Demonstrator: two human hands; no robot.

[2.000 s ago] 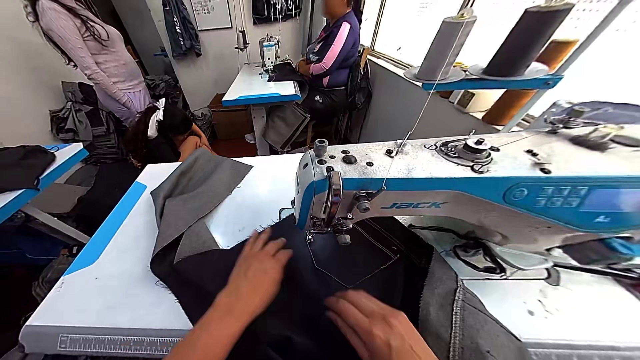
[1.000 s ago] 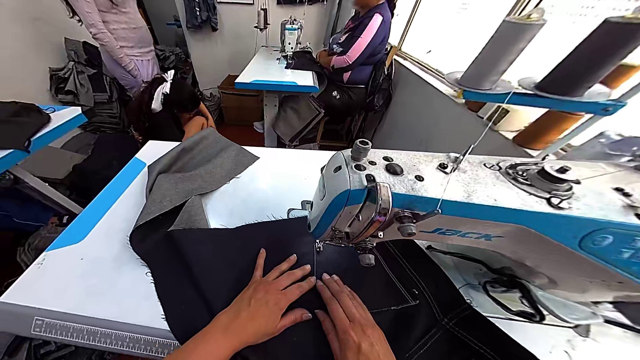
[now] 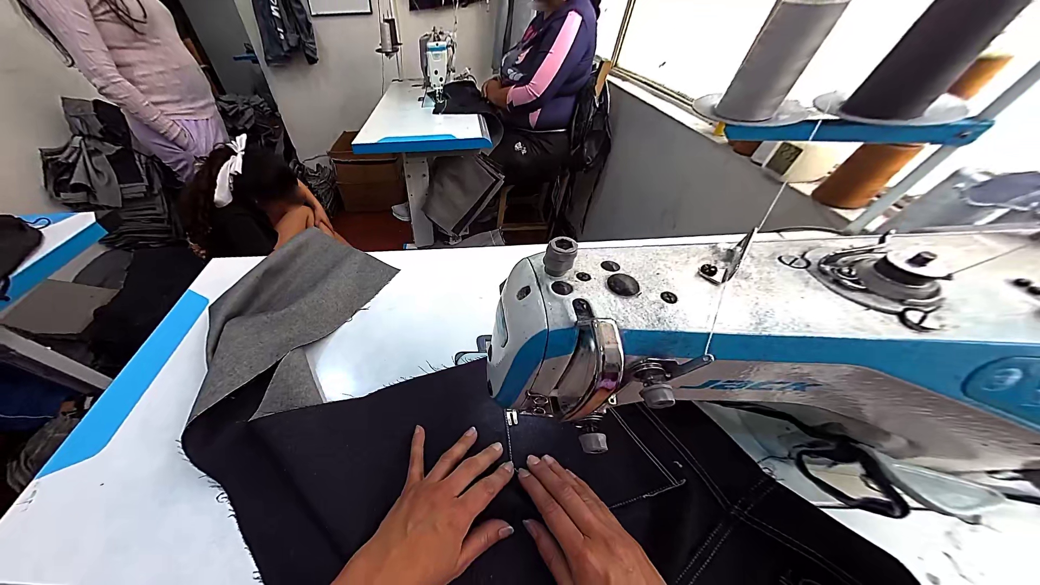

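Dark denim fabric point(image 3: 349, 471) with a stitched patch pocket point(image 3: 609, 463) lies under the needle area of a Jack industrial sewing machine point(image 3: 561, 325). My left hand point(image 3: 439, 512) rests flat on the denim, fingers spread, just left of a light seam line below the presser foot point(image 3: 511, 418). Flat on the pocket, right of that line, is my right hand point(image 3: 581, 528), its fingers close together. The fingertips of both hands nearly meet. At the far left the cloth folds over, showing its grey underside point(image 3: 301, 309). The needle itself is too small to make out.
Grey and black thread cones point(image 3: 780, 61) stand on a blue-railed holder at the right. A bobbin winder point(image 3: 902, 276) tops the machine. Beyond the white table point(image 3: 122, 504), one person crouches, another stands, and a third sits at a second sewing machine point(image 3: 439, 65). Piled garments point(image 3: 122, 179) lie left.
Two seconds ago my left hand was farther up the cloth and the hands were apart; now they lie side by side below the presser foot. The pocket has turned under the machine. The view has shifted.
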